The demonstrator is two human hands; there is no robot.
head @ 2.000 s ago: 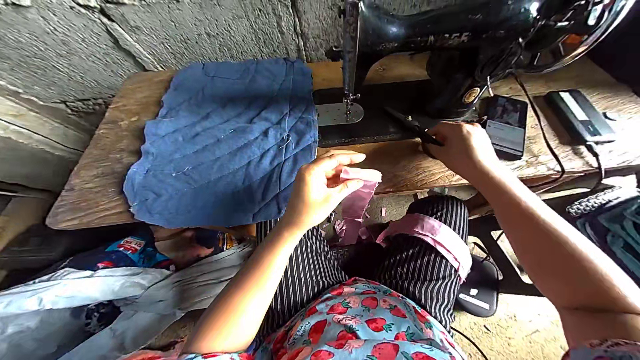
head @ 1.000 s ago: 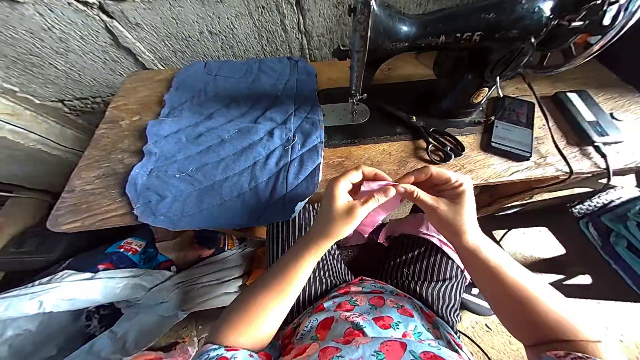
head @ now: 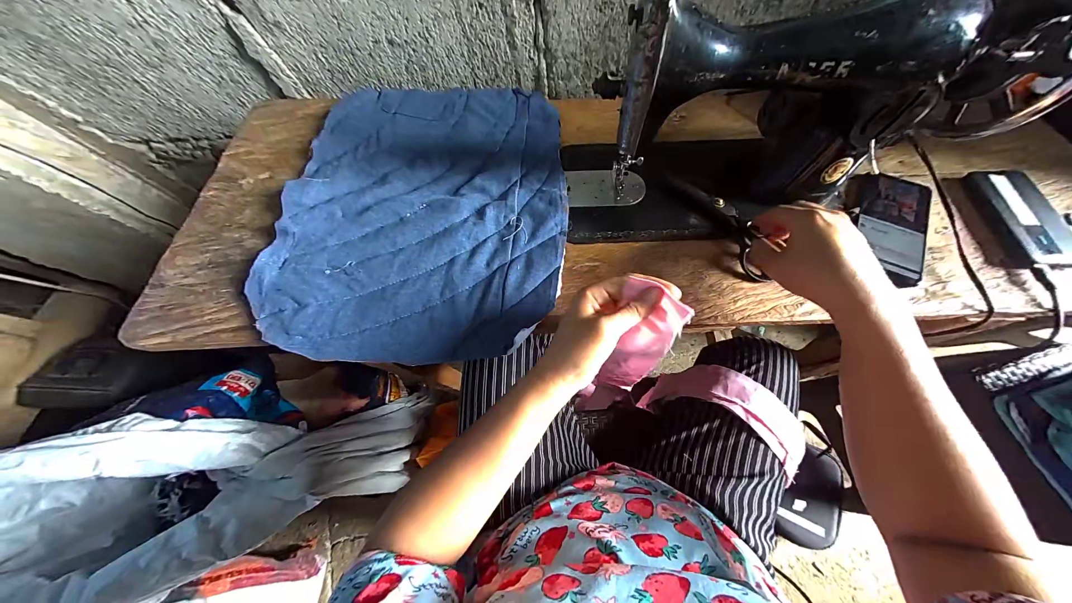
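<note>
My left hand [head: 605, 322] pinches a pink fabric strip [head: 641, 343] just off the front edge of the table, over my lap. The strip's long part lies across my right thigh. On the handles of black scissors [head: 748, 251] rests my right hand [head: 808, 251], its fingertips curled at the finger loops; the blades point back toward the sewing machine's needle plate. A quilted blue fabric piece [head: 419, 226] lies flat left of the needle, with loose thread on it. The black Singer sewing machine [head: 804, 67] stands behind the scissors.
A smartphone [head: 894, 222] and a black device [head: 1017, 218] with a cable lie on the wooden table [head: 193, 260], to the right. Grey cloth [head: 209, 469] hangs or lies at lower left. A block wall [head: 402, 42] rises behind. Folded fabric [head: 1043, 419] sits at far right.
My right hand has left the pink strip and moved right to the scissors, which lay free on the table one second ago. The left hand still holds the strip.
</note>
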